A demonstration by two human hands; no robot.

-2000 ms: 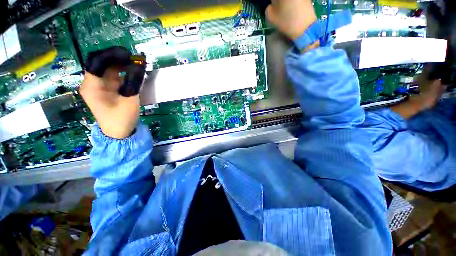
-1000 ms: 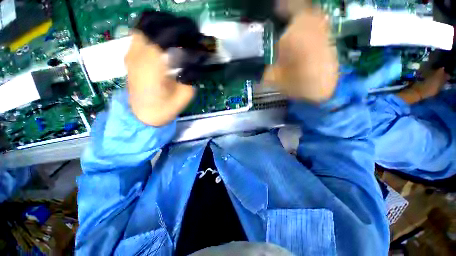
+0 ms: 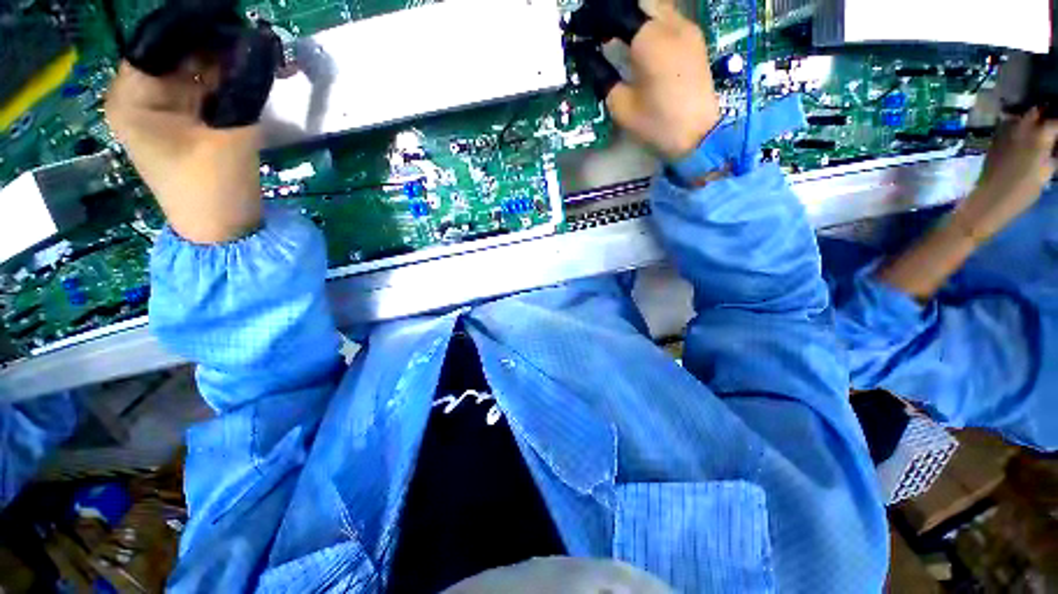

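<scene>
A green circuit board (image 3: 476, 174) crowded with small parts lies in front of me, with a long white heat sink (image 3: 435, 60) across it. My left hand (image 3: 186, 133), with black coverings on the fingers, is curled over the heat sink's left end. My right hand (image 3: 661, 87), also with black-covered fingers, is at the board's right edge, just past the heat sink's right end. It wears a blue wrist strap. Whether either hand holds a small component cannot be made out.
A silver conveyor rail (image 3: 453, 269) runs along the near edge. Other boards lie left and right, with a white block (image 3: 33, 215) on the left one and a white plate (image 3: 940, 21) on the right one. Another person's hand (image 3: 1009, 163) is at the right. Cartons (image 3: 963, 476) lie below.
Both hands were low over the board and blurred a second ago; now they are farther apart and higher in the picture. The view of the boards has shifted. The other person's hand has risen.
</scene>
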